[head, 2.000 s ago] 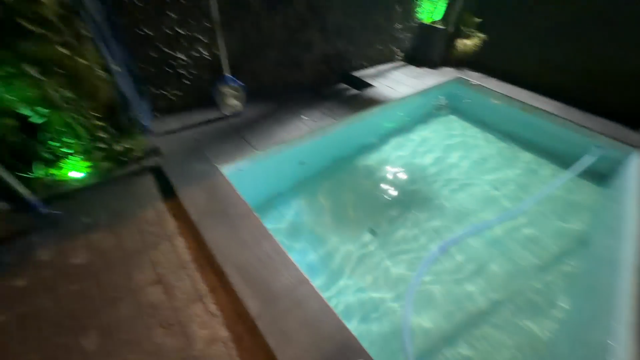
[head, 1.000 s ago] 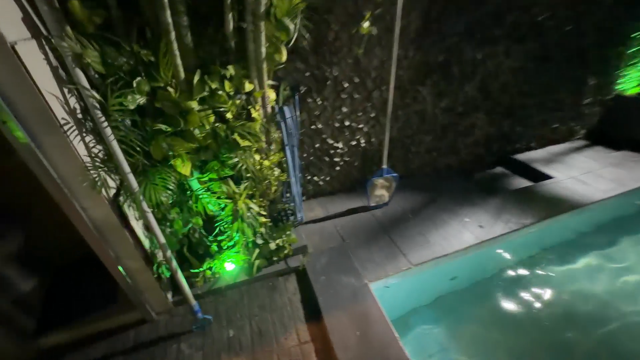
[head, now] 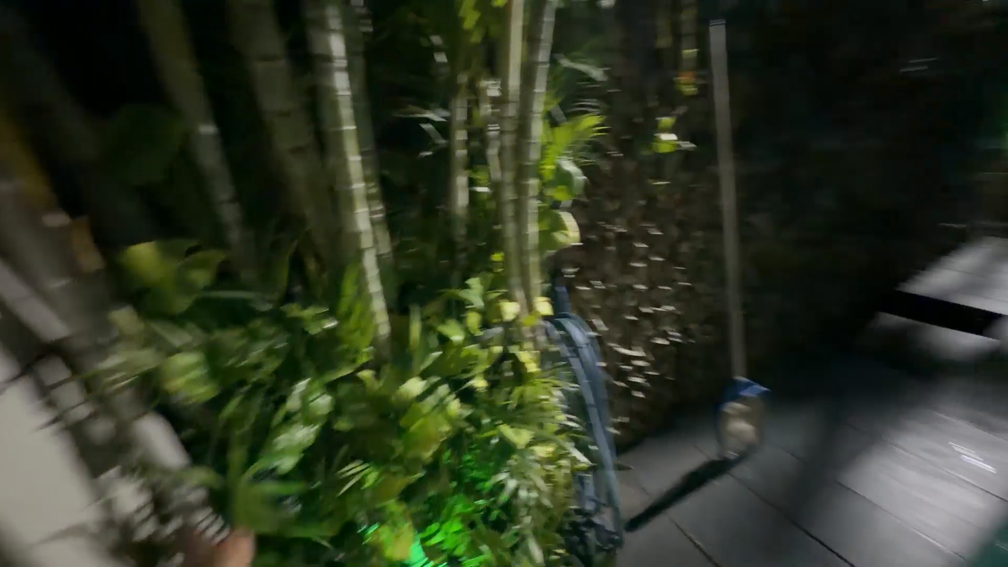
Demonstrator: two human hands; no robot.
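A small blurred part of my left hand [head: 224, 549] shows at the bottom left edge, beside the green leaves. Most of it is out of the frame, so whether it holds anything cannot be told. My right hand is not in view. At the right, a pool leaf net [head: 742, 425] with a blue rim rests on the paving, its long pale pole [head: 728, 197] upright against the dark wall. Between plants and wall hangs a coiled blue hose [head: 591, 386].
Dense leafy plants [head: 299, 409] and ringed palm or bamboo stems [head: 354, 173] fill the left and middle, lit green from below. Grey stone paving [head: 787, 488] runs along the right, with a pool corner [head: 994, 543] at the lower right edge.
The view has swung far left and come nearer the plants, so most of the pool has left the frame. Part of my left hand has come into view at the bottom left.
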